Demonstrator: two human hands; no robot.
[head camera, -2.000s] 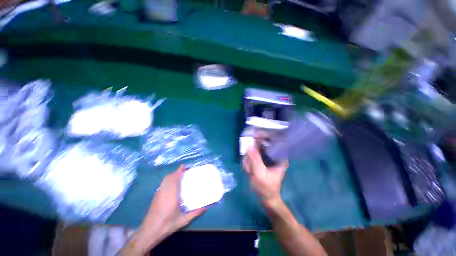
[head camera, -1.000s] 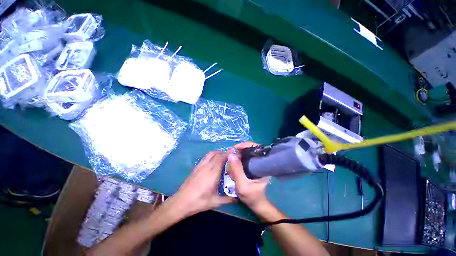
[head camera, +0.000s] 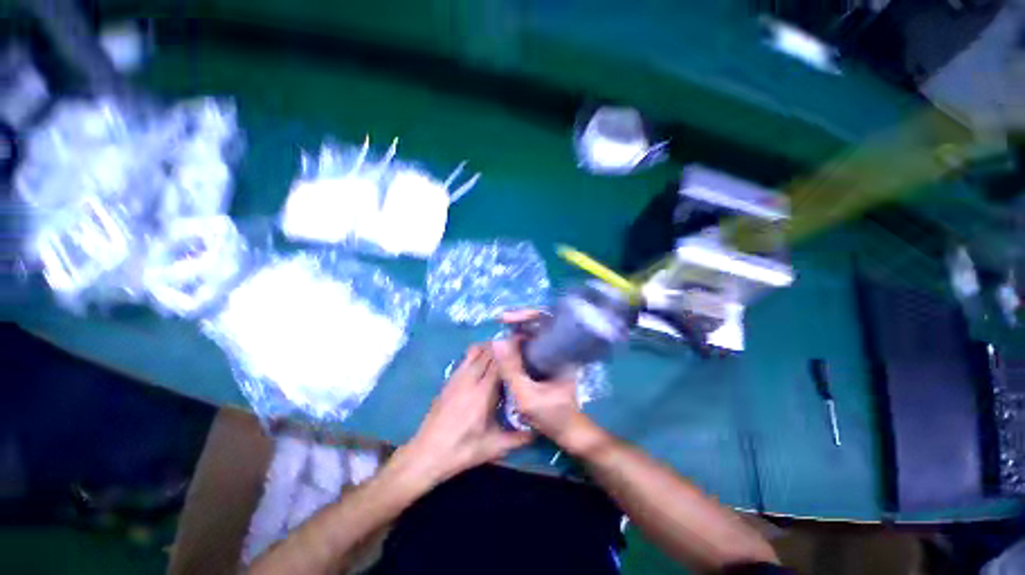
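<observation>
The frame is blurred. My right hand (head camera: 545, 399) is closed around the front of the grey electric screwdriver (head camera: 579, 328), which is tilted, with a yellow strap (head camera: 601, 272) at its rear. My left hand (head camera: 463, 407) holds a small housing (head camera: 514, 413) under the tool, near the bench's front edge. Most of the housing is hidden by my hands, and the screwdriver's tip is hidden too. A clear plastic bag (head camera: 487, 281) lies just beyond my hands.
The screw feeder (head camera: 731, 242) stands behind right. A hand screwdriver (head camera: 826, 399) and black tray (head camera: 933, 393) lie at right. White units with thin prongs (head camera: 365, 210), bagged white parts (head camera: 309, 337) and bagged frames (head camera: 191, 264) lie left. A cardboard box (head camera: 214, 477) is below the edge.
The view has shifted and blurred. The screwdriver stands more steeply and its strap has moved left. Both hands stay together at the housing. Two seconds ago they were apart, my right hand at the feeder.
</observation>
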